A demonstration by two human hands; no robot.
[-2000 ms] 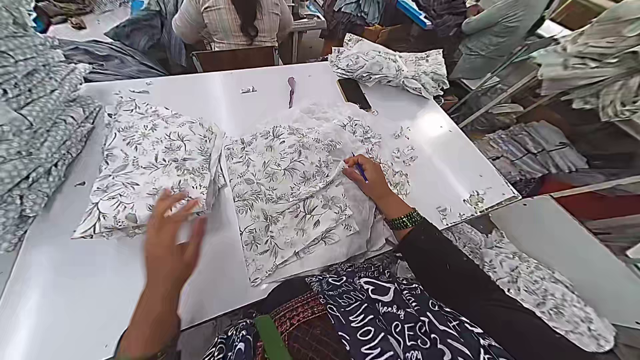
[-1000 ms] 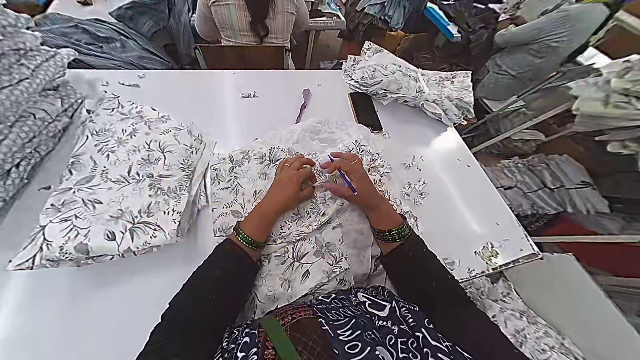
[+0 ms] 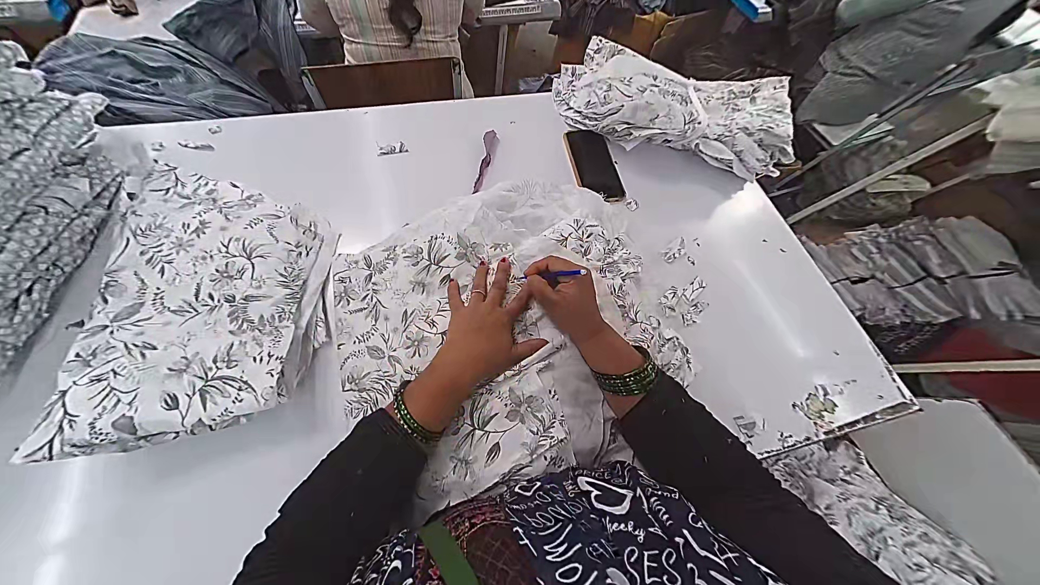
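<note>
White fabric pieces with a grey leaf print point(image 3: 390, 325) lie spread on the white table in front of me. My left hand point(image 3: 485, 329) rests flat on them, fingers apart, holding nothing. Close to its right, my right hand point(image 3: 569, 301) grips a blue pen point(image 3: 561, 275) whose tip end points left, at the fabric near my left fingertips. Whether the tip touches the cloth cannot be told. A stack of the same printed fabric point(image 3: 203, 317) lies to the left, its right edge close beside the spread pieces.
At the table's point(image 3: 747, 325) far right lie a tied fabric bundle point(image 3: 650, 106) and a phone point(image 3: 595, 165). A purple strip point(image 3: 486, 161) and fabric scraps point(image 3: 682, 301) lie about. Patterned grey cloth point(image 3: 49, 203) is piled at left. A person point(image 3: 398, 28) sits beyond the table.
My left hand was raised over the left stack two seconds ago; it now lies flat on the spread fabric. One second ago both hands were together there with bent fingers. The pen stays in my right hand.
</note>
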